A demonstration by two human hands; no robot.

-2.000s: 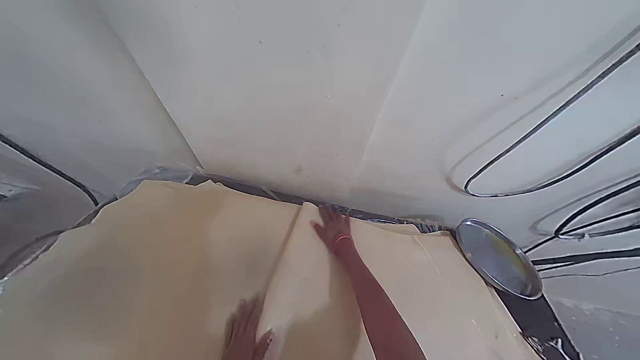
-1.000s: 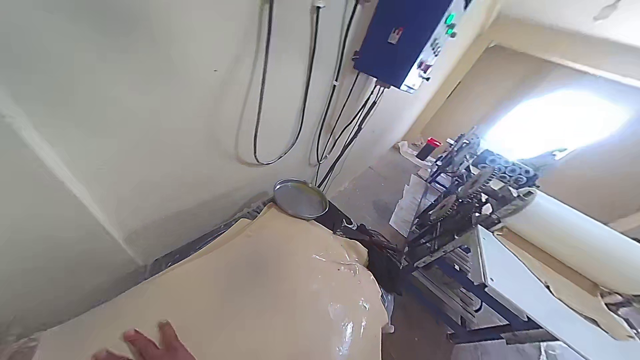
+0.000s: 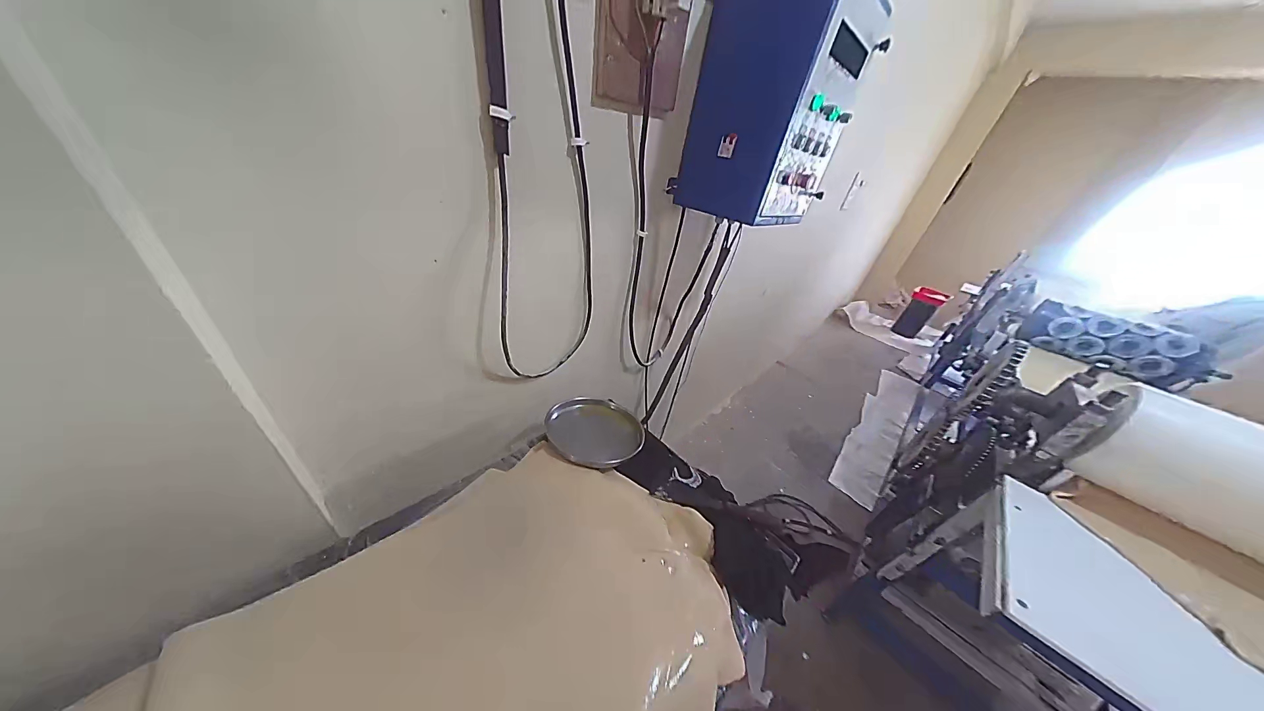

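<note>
Neither my left hand nor my right hand shows in the head view now. Cream-coloured sheet material lies spread over a surface along the wall, with glossy patches near its right edge. A round metal tray rests at the far corner of the sheets, close to the wall.
A blue electrical control box hangs on the wall above looped black cables. To the right stands a machine with gears, a large pale roller and a white board. Dark cloth hangs beside the sheets. A dark container with a red rim stands farther back.
Two hands lay on the sheets two seconds ago, and one showed at the bottom edge a second ago; none shows now. The view has swung right, toward the control box and machine.
</note>
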